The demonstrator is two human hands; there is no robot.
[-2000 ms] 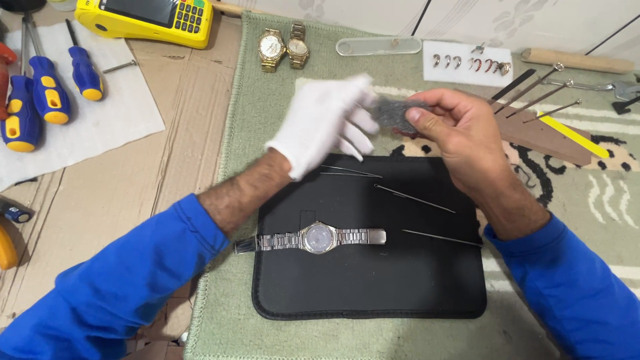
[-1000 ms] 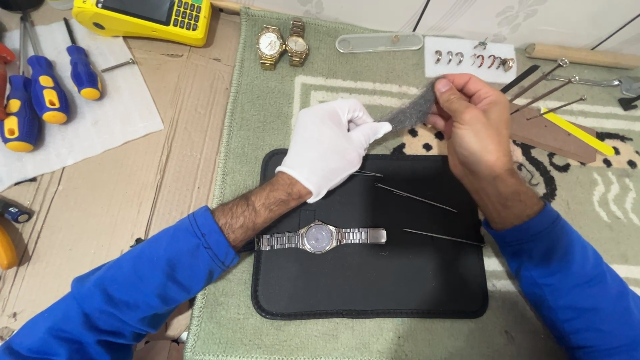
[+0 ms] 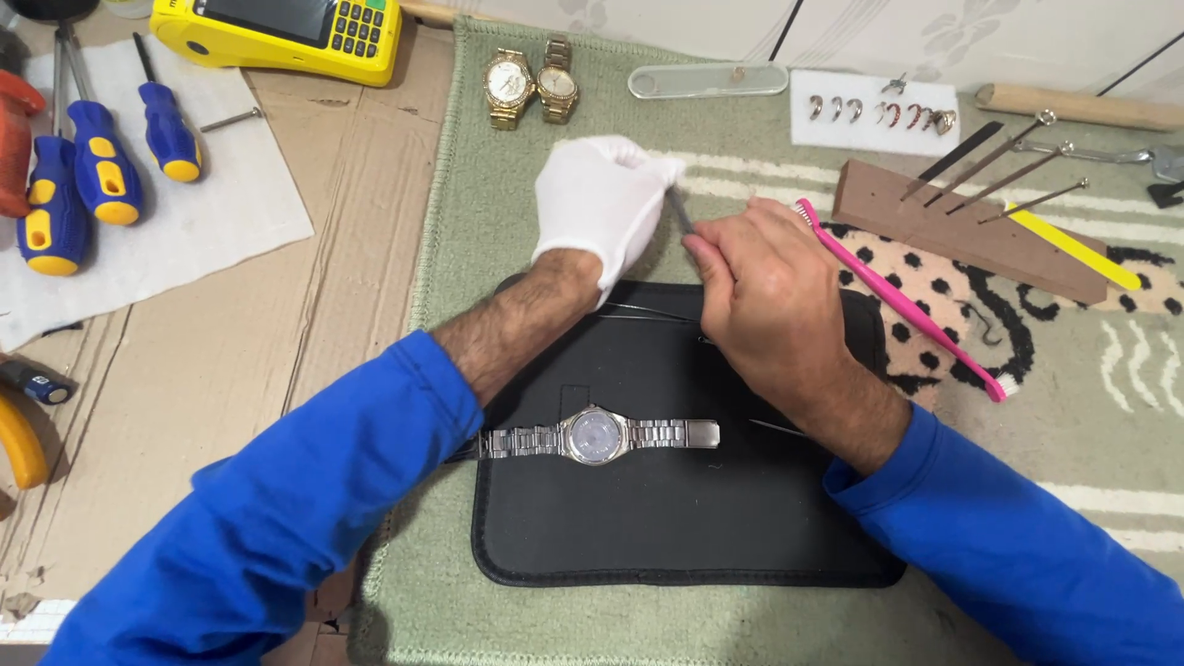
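My left hand [image 3: 606, 208], in a white glove, pinches one end of a thin grey strip of fibrous material [image 3: 681, 211]. The bare right hand [image 3: 772, 305] grips the strip's other end, so it spans the short gap between both hands, seen nearly edge-on. Below them a silver metal wristwatch [image 3: 595, 436] lies face down, its bracelet stretched out on a black padded mat [image 3: 684, 536]. Thin metal tools [image 3: 647, 313] lie on the mat's upper part, partly hidden by my hands, and the pointed tip of another [image 3: 775, 426] shows beside my right wrist.
Two gold-coloured watches [image 3: 508, 83] lie at the back, beside a clear plastic case [image 3: 708, 80] and rings on a white pad [image 3: 874, 139]. Rightward are a pink double-ended brush [image 3: 902, 301] and a brown block holding slim tools [image 3: 971, 231]. Blue-yellow screwdrivers [image 3: 106, 166] and a yellow card terminal [image 3: 277, 37] sit left.
The grey strip, folded or bunched two seconds ago and stretched out a second ago, now shows as a narrow edge. My right hand has moved lower and leftward, uncovering the pink brush.
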